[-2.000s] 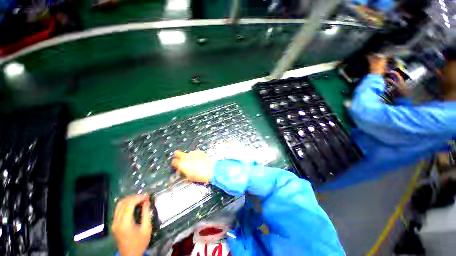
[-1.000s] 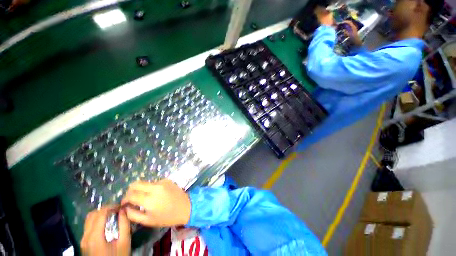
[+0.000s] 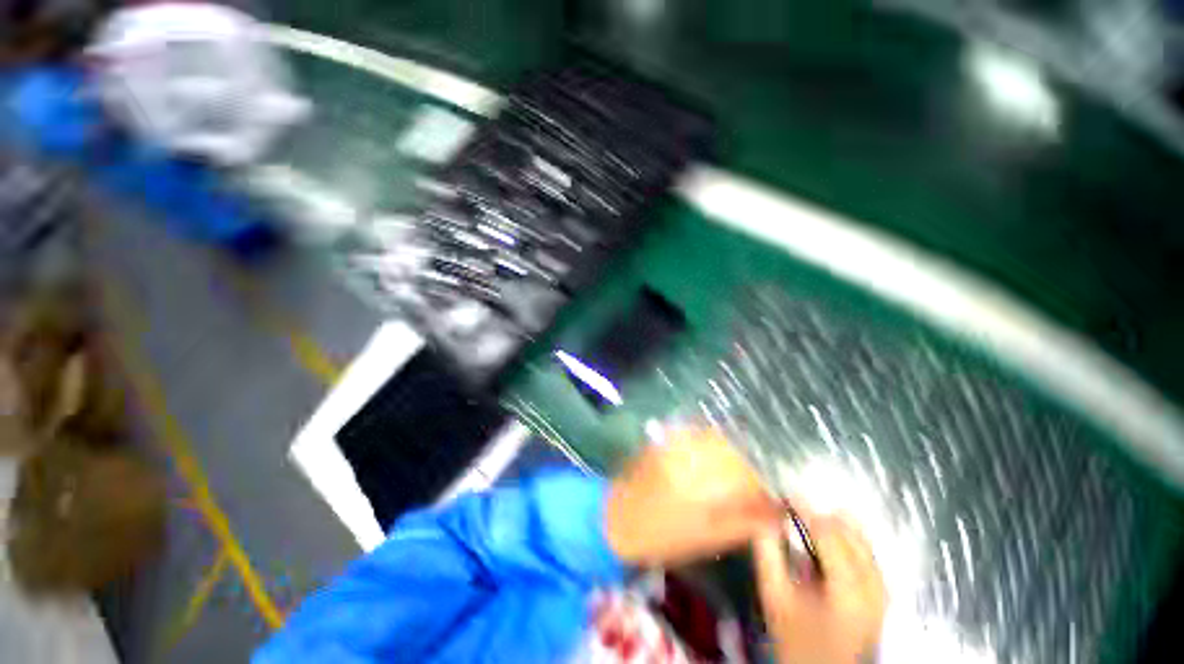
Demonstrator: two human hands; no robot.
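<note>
The frame is strongly blurred. My left hand (image 3: 688,496), in a blue sleeve, reaches in from the lower left. My right hand (image 3: 834,590) is beside it at the lower centre, and their fingertips meet. A small dark device (image 3: 804,540) with a bright edge shows between the fingers of both hands; its details are smeared. The hands are over the near edge of the clear blister tray (image 3: 961,448), whose rows of pockets are blurred. No tweezers can be made out.
A black blister tray (image 3: 545,195) with shiny units lies beyond my left hand. A smartphone (image 3: 630,340) lies between the trays. A lower black tray (image 3: 416,435) sits on a white board. A white edge strip (image 3: 909,266) borders the conveyor. A white round fan-like object (image 3: 195,81) is at upper left.
The view has swung left: the right-hand tray and coworker are out of frame, and the left tray and floor have come in. My hands remain together at the small device.
</note>
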